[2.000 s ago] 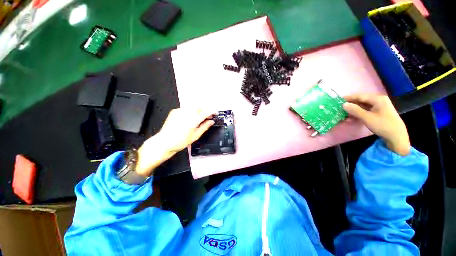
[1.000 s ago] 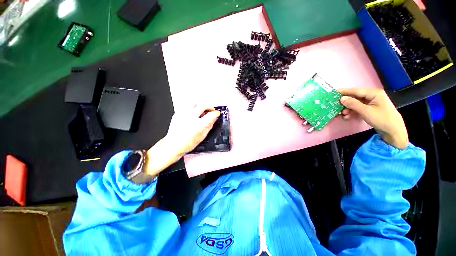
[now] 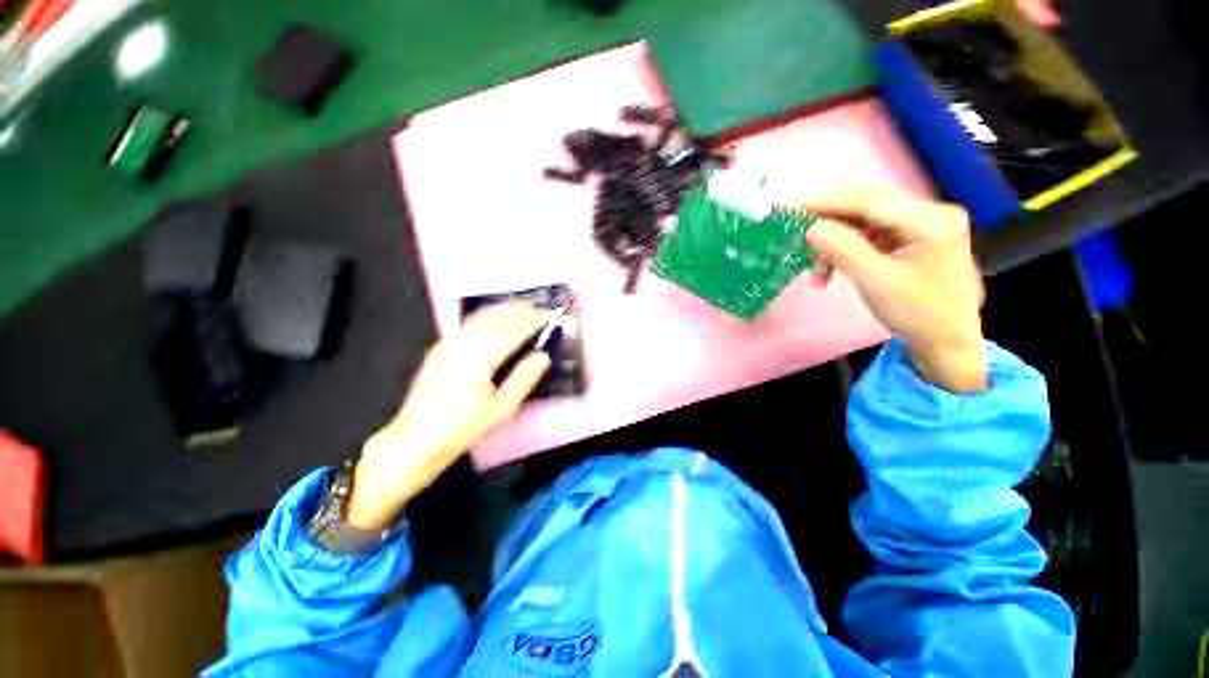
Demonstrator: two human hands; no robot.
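Note:
My right hand point(image 3: 908, 272) holds a green circuit board point(image 3: 736, 258) by its right edge, above the pink mat point(image 3: 663, 358). The board is tilted and blurred. A black bottom housing point(image 3: 564, 364) lies open on the mat's left front part. My left hand point(image 3: 464, 378) lies over the housing, its fingers on the inside and upper edge; whether they grip it cannot be told. A loose heap of black toothed strips point(image 3: 623, 192) lies on the mat behind, and the board's left corner is close to it in view.
Black housings point(image 3: 292, 298) stand grouped left of the mat. The green belt point(image 3: 219, 80) behind carries a board-in-case unit point(image 3: 143, 141) and a closed black housing point(image 3: 305, 66). A blue parts box point(image 3: 948, 152) stands at right, a carton point(image 3: 166, 603) lower left.
My right hand has moved left with the board, nearer the housing and the strip heap. My left hand's fingers have shifted over the housing. The whole view has shifted and blurred.

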